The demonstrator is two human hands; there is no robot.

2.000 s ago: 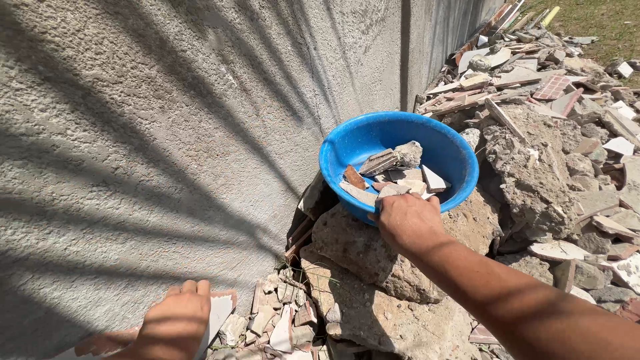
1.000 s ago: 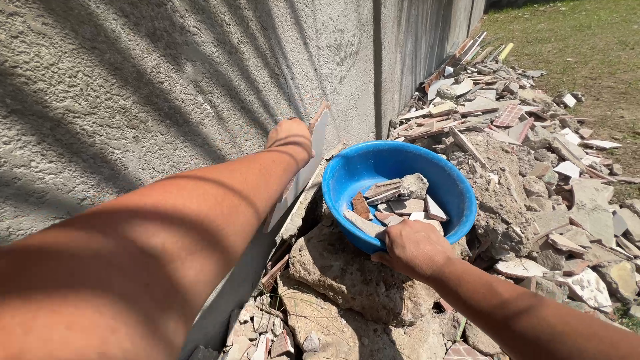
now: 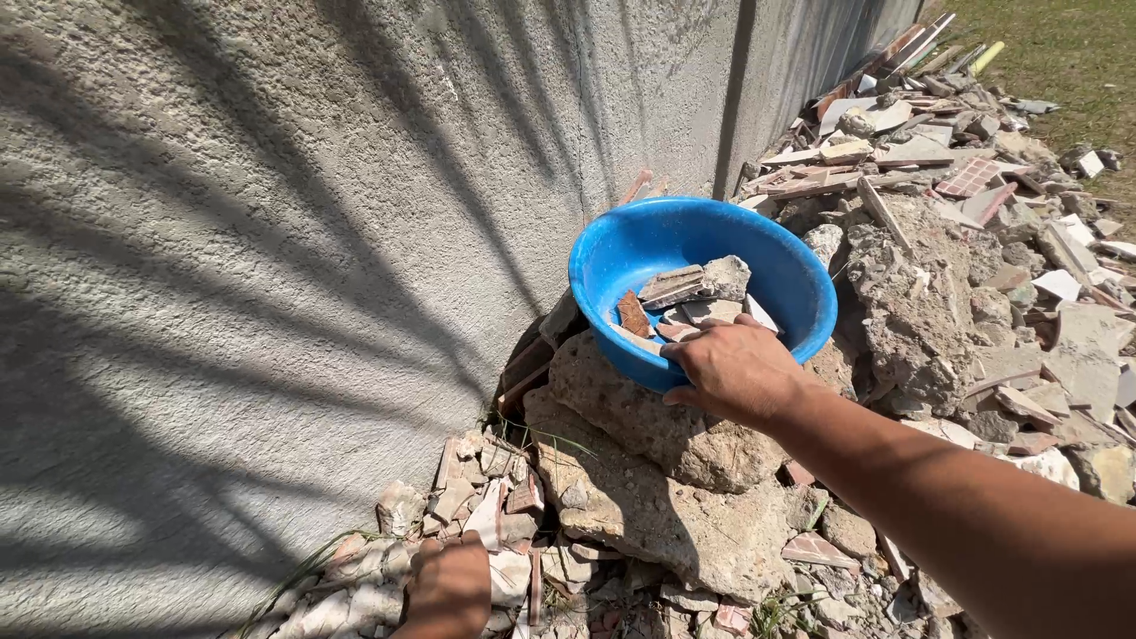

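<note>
A blue plastic basin point(image 3: 803, 257) rests on large concrete chunks near the wall, with broken tile and mortar pieces point(image 3: 679, 288) inside. My right hand point(image 3: 741, 368) grips its near rim, fingers over the edge and thumb outside. Down at the lower left, my left hand point(image 3: 448, 581) is at the small rubble point(image 3: 506, 524) by the foot of the wall. Its fingers are curled, and whether it holds a piece cannot be seen.
A rough rendered wall point(image 3: 266, 222) with streaked shadows fills the left. Big concrete chunks point(image 3: 639, 497) lie beneath the basin. A heap of broken tiles point(image 3: 967, 177) and concrete runs along the wall and down the right, with grass point(image 3: 1065, 53) beyond.
My left hand held a flat tile-like piece and reached along the wall beside the basin; now it is back low at the rubble, without that piece visible. My right hand has stayed on the rim.
</note>
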